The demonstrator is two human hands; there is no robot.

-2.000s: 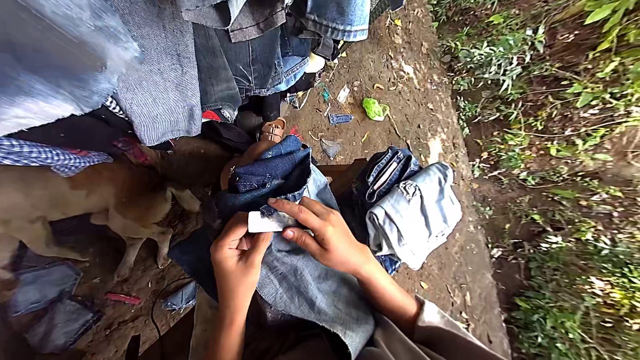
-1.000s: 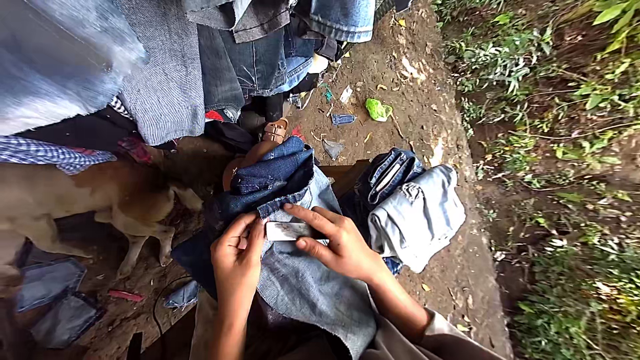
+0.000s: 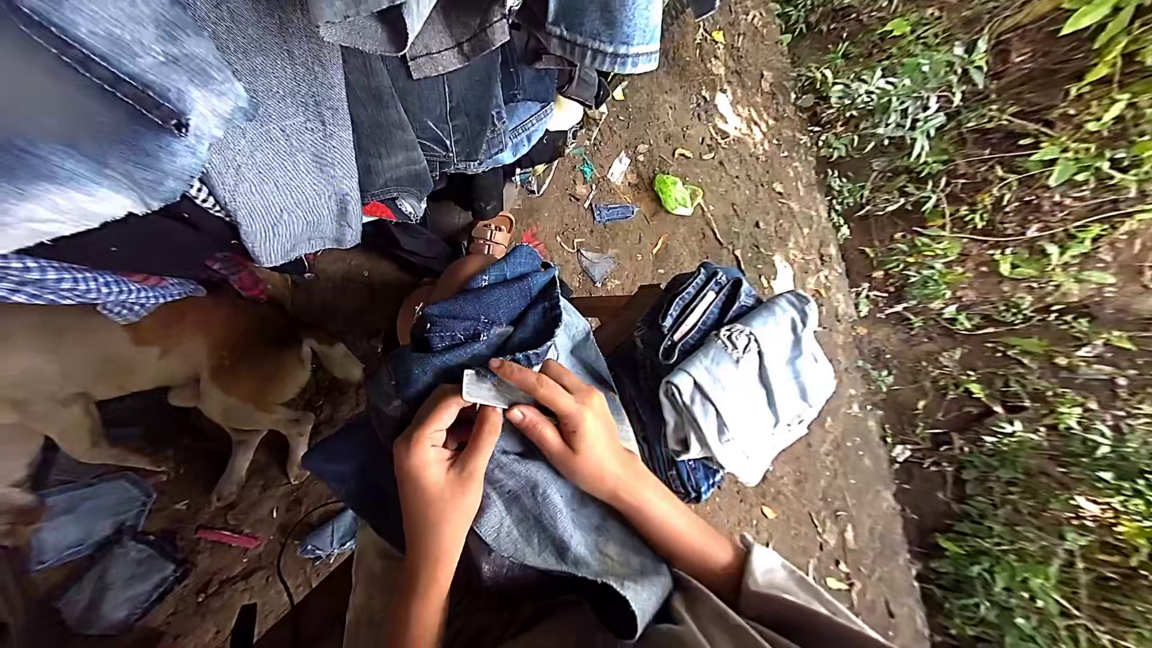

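Note:
A small flat whitish piece [image 3: 490, 389], its material unclear, is pinched between both hands over the denim in my lap. My left hand [image 3: 445, 454] grips its lower edge with thumb and forefinger. My right hand [image 3: 576, 432] holds its right part, the forefinger along the top and the thumb below. Dark blue folded denim [image 3: 504, 310] lies just beyond the fingers. Under my hands and wrists spreads a lighter grey-blue denim piece [image 3: 558, 531] with a cut edge.
Folded jeans [image 3: 756, 378] are stacked at the right. Denim garments [image 3: 432, 108] hang at the upper left. A tan dog [image 3: 216, 360] stands at the left, near denim scraps [image 3: 117, 576] on the soil. A sandalled foot [image 3: 490, 236] and a green plastic bag [image 3: 677, 194] are farther off.
The whitish piece, level between my hands a second ago, is now tilted, and my left fingertips have moved under its lower edge.

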